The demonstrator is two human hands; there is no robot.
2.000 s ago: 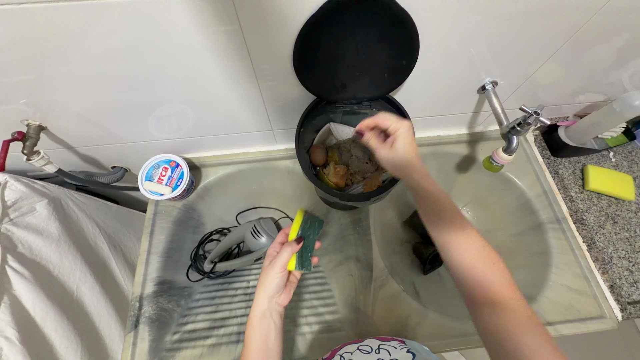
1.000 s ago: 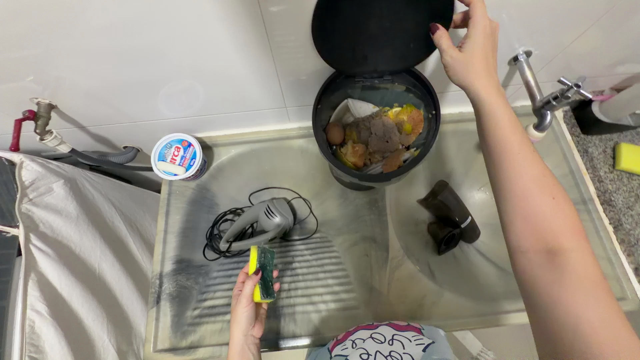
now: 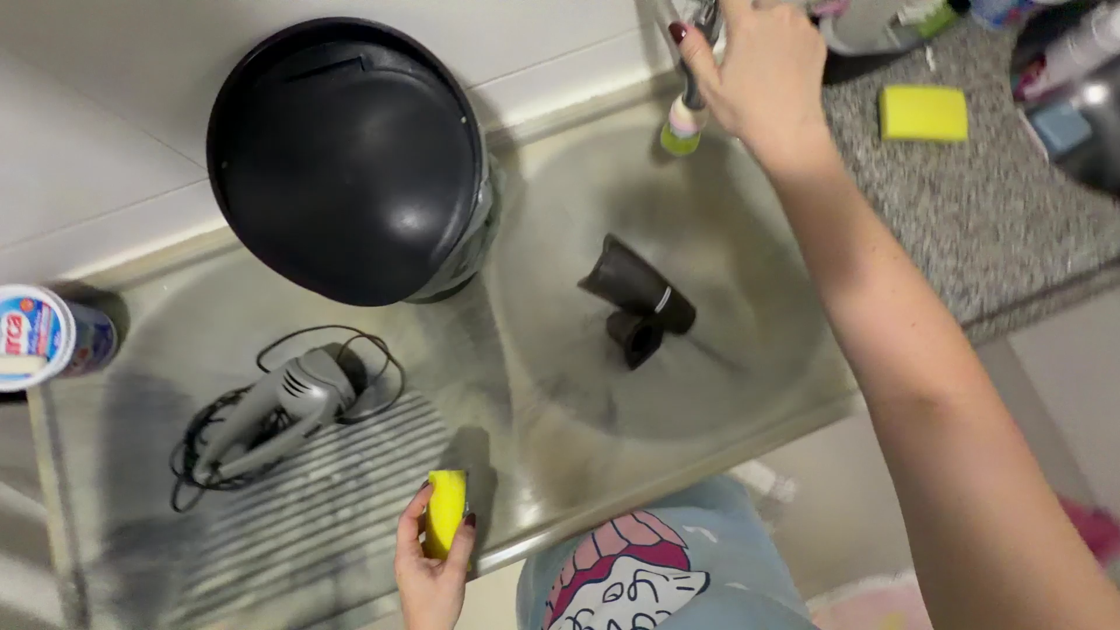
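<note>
My left hand (image 3: 436,560) grips a yellow sponge (image 3: 446,512) near the front edge of the sink unit. At the faucet (image 3: 691,83), my right hand (image 3: 766,70) is partly cut off by the top of the view; whether its fingers grip the handle cannot be told. Black plastic parts (image 3: 637,284) lie in the right basin. A black bin (image 3: 346,162) stands at the back with its lid down, hiding the contents. On the ribbed left side rests a grey handheld appliance (image 3: 297,402) with its black cord coiled around it.
A tub with a printed label (image 3: 35,337) stands at the far left. On the granite counter (image 3: 927,201) at right lie another yellow sponge (image 3: 923,114) and containers. The sink's front rim (image 3: 560,534) runs close to my body. A tiled wall (image 3: 114,114) rises behind.
The bin's lid, raised earlier, is now down over the food waste. My right hand has gone from the lid to the faucet. My left hand still has the sponge. The view has shifted.
</note>
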